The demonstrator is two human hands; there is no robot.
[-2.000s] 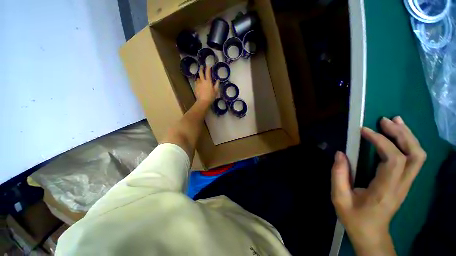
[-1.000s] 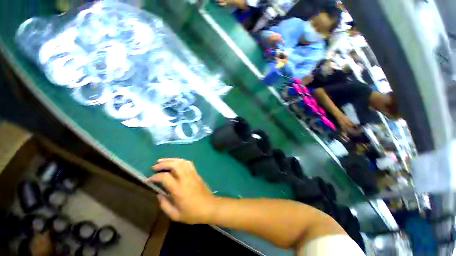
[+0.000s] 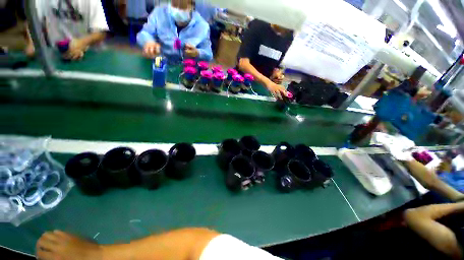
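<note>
Black open housings stand mouth up on the green bench: a row at the left point(image 3: 151, 167), a cluster in the middle point(image 3: 241, 171) and another further right point(image 3: 298, 172). Some in the clusters show short side stubs. A clear bag of white rings point(image 3: 30, 185) lies at the left. My right hand point(image 3: 68, 247) is at the bench's near edge, lower left, blurred and partly cut off by the picture's bottom. No object shows in it, but its fingers are not clear. My left hand is out of the picture.
Across the bench point(image 3: 127, 119), people sit near pink-topped assemblies point(image 3: 216, 76) and a blue box point(image 3: 159, 74). A blue machine point(image 3: 407, 111) stands at the right. A pale tray point(image 3: 366, 170) and another person's arms point(image 3: 432, 183) are at the right.
The view has swung up from the carton to the bench. The carton and my left hand have left the picture. My right hand now shows lower left, still by the bench edge.
</note>
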